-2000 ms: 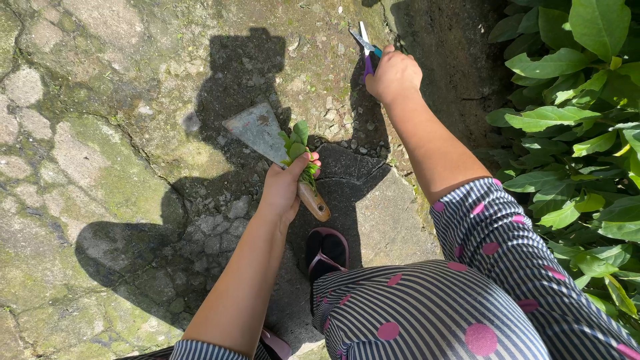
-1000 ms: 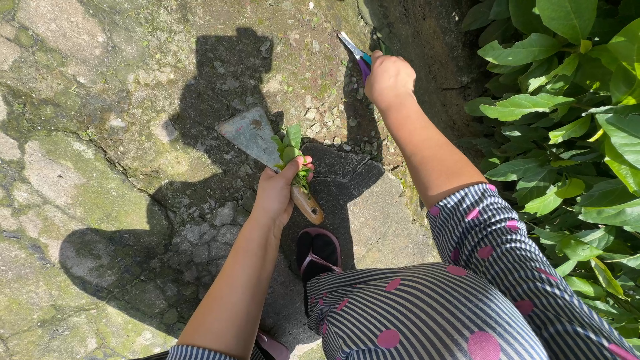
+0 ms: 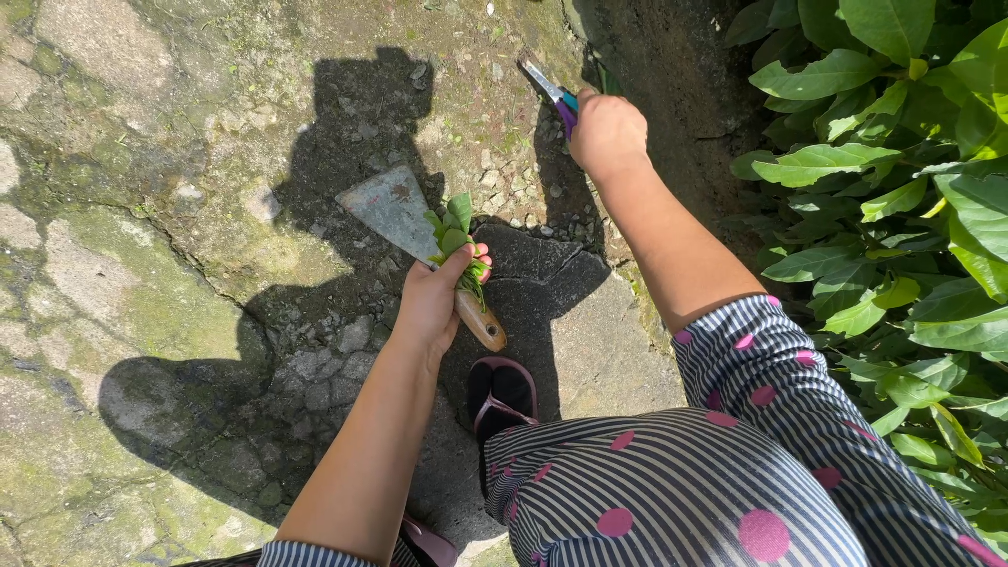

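My left hand (image 3: 433,295) is closed around the wooden handle of a putty knife (image 3: 391,211) and a small bunch of green leaves (image 3: 454,228). The wide metal blade points up and left and bears brown stains; the rounded handle end sticks out below the hand. Farther forward on the right, my right hand (image 3: 610,130) grips scissors (image 3: 551,90) with purple and teal handles. Their blades point up and left, close together, with the tips over the soil. Most of the scissor handles is hidden by the fingers.
Cracked, mossy stone paving (image 3: 102,276) spreads on the left, with loose gravel (image 3: 504,177) between the hands. A low concrete edge (image 3: 669,71) runs along the right, beside a leafy bush (image 3: 866,197). My sandalled foot (image 3: 504,394) stands on a stone slab (image 3: 614,354).
The scissor blades, spread apart two seconds ago, are now close together. My left hand still holds the putty knife and the leaves.
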